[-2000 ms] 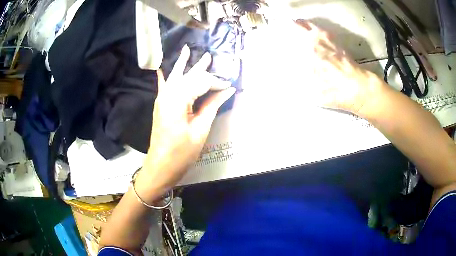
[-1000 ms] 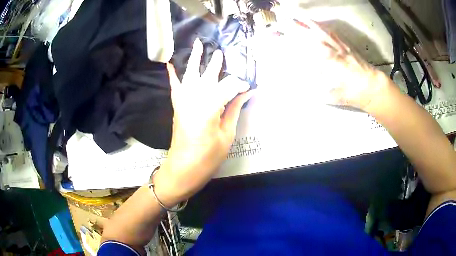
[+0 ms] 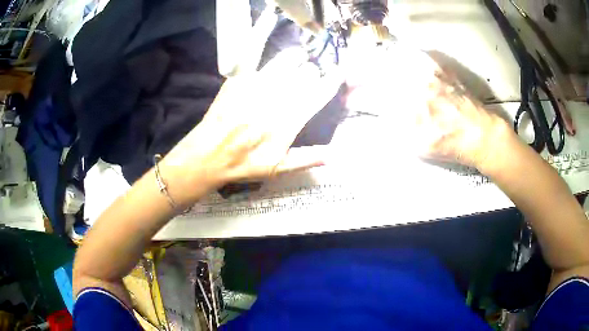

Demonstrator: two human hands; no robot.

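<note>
The dark garment (image 3: 145, 84) lies bunched on the left of the white sewing table, with its edge under my left hand. My left hand (image 3: 258, 123) lies flat on the cloth, fingers stretched towards the needle area and thumb apart. My right hand (image 3: 452, 123) is on the right, palm down; its fingers are washed out by glare, so whether they touch cloth cannot be told. The sewing machine's presser foot area (image 3: 329, 45) is just beyond my left fingertips, partly lost in the bright light.
Black shears (image 3: 539, 116) lie right of the machine, beside a thin pinkish tool (image 3: 567, 119). Ruler marks (image 3: 278, 199) run along the table's front edge. A clear plastic bag (image 3: 64, 19) is at the back left. Dark blue cloth (image 3: 48, 142) hangs at far left.
My left hand has turned and flattened, its fingers now reaching further to the needle area and its thumb spread away. My right hand stays on the right, slightly lower. The view has shifted a little.
</note>
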